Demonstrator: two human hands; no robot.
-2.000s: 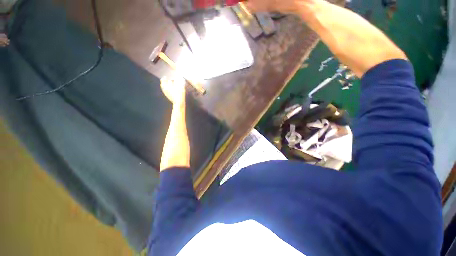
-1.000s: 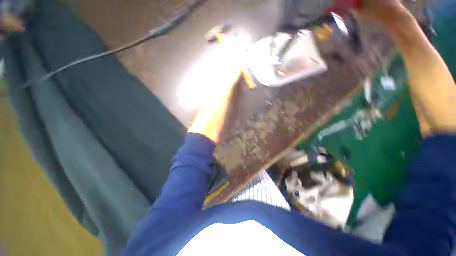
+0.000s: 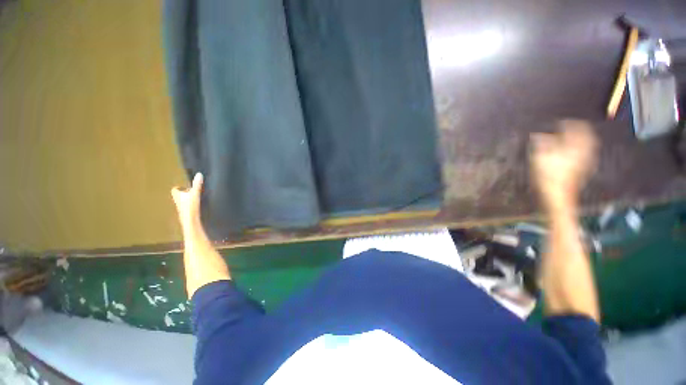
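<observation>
The dark fabric ply (image 3: 361,98) lies folded in long strips across the table, over the mustard fabric ply (image 3: 83,128), which spreads to the left and shows as a thin yellow line at the front edge. My left hand (image 3: 186,197) is at the left edge of the dark fabric near the table's front, thumb and a finger apart, fingertip touching the cloth's border. My right hand (image 3: 564,162) is over the bare table right of the fabric, blurred; its fingers cannot be made out, and no object shows in it.
A hammer (image 3: 623,75) and a white plate (image 3: 653,98) with a shiny thing on it lie at the table's far right. The wooden table edge (image 3: 301,234) runs across in front. A scrap bag (image 3: 500,274) and scraps are on the green floor (image 3: 143,289).
The view has swung left towards the cloth. My left hand has moved from beside the hammer to the dark fabric's left edge. My right hand has left the red thing at the table's end.
</observation>
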